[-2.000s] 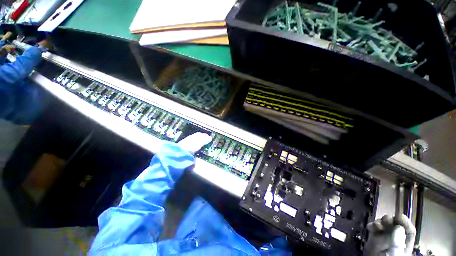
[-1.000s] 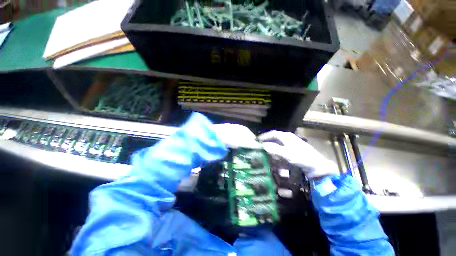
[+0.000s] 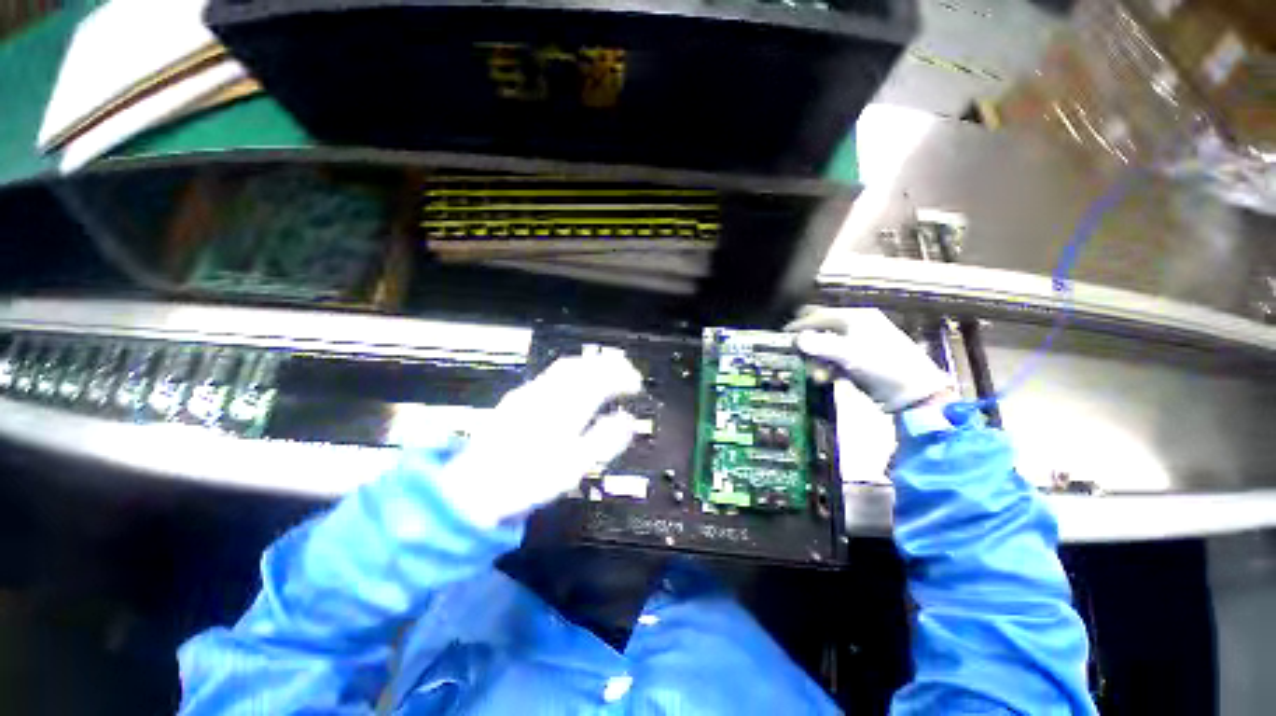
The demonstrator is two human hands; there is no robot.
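A black carrier fixture (image 3: 654, 529) lies across the conveyor rails in front of me. A green circuit board panel (image 3: 756, 437) lies in its right half. The left half shows bare cut-outs, partly hidden by my left hand. My left hand (image 3: 553, 434), in a white glove, is over the left half with its fingers apart; whether it touches the carrier I cannot tell. My right hand (image 3: 870, 357), also gloved, has its fingertips at the panel's upper right corner, with thumb and finger close together.
More board panels (image 3: 140, 392) lie between the rails (image 3: 294, 327) at left. A large black bin (image 3: 560, 84) stands on the shelf. Below it are a tray of yellow-and-black components (image 3: 571, 210) and a box of green strips (image 3: 287, 252). A blue cord (image 3: 1080, 252) runs off right.
The carrier, tilted and blurred in my hands a second ago, now lies flat across the rails. The panel lies in its right half. My hands have moved apart to either side.
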